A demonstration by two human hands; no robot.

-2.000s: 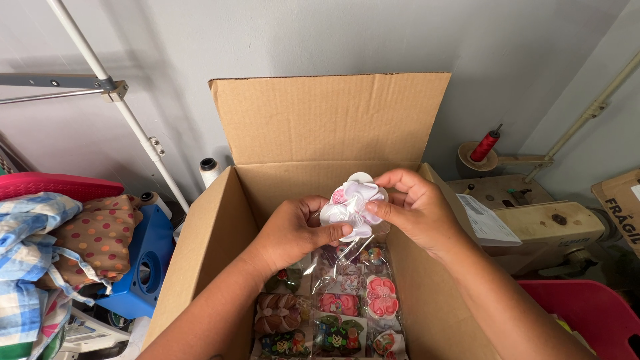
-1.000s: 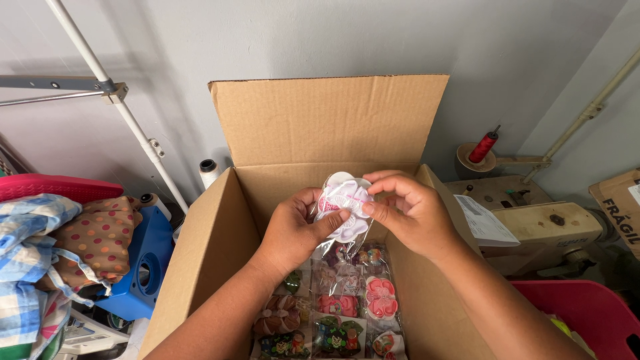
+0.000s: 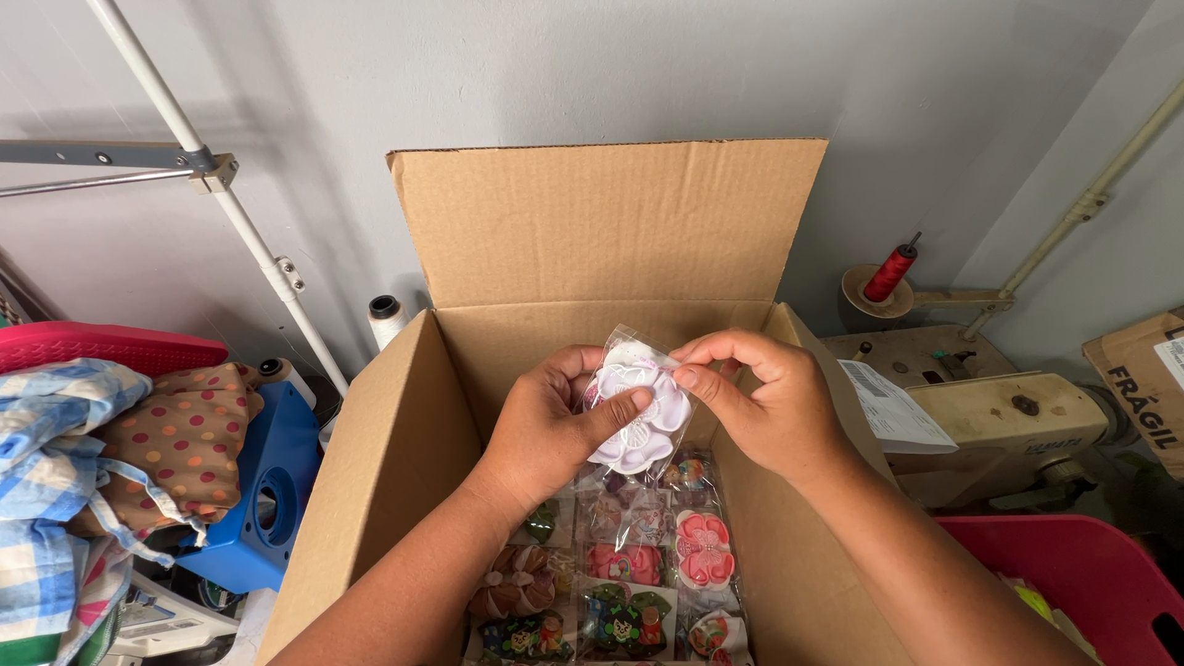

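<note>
A pale lilac fabric flower bow (image 3: 638,425) on a white card sits inside a clear plastic sleeve (image 3: 631,340), held above an open cardboard box (image 3: 606,222). My left hand (image 3: 564,425) grips it from the left, thumb across the front of the flower. With thumb and index finger, my right hand (image 3: 763,398) pinches the sleeve's upper right edge. Below, in the box, lie several bagged bows, among them a coral flower bow (image 3: 704,550), a brown bow (image 3: 518,583) and a green and black bow (image 3: 624,624).
Checked cloth (image 3: 55,444), dotted fabric (image 3: 185,435) and a blue plastic part (image 3: 264,490) are left of the box. To the right are a sewing machine (image 3: 1008,421), a printed paper (image 3: 893,407), a red thread spool (image 3: 891,274) and a red bin (image 3: 1054,555). A metal pole (image 3: 250,231) rises behind.
Two seconds ago my fingers were on the flower bow, and its petals were less spread in view. Now my right fingers are at the sleeve's upper edge, and the flower faces me.
</note>
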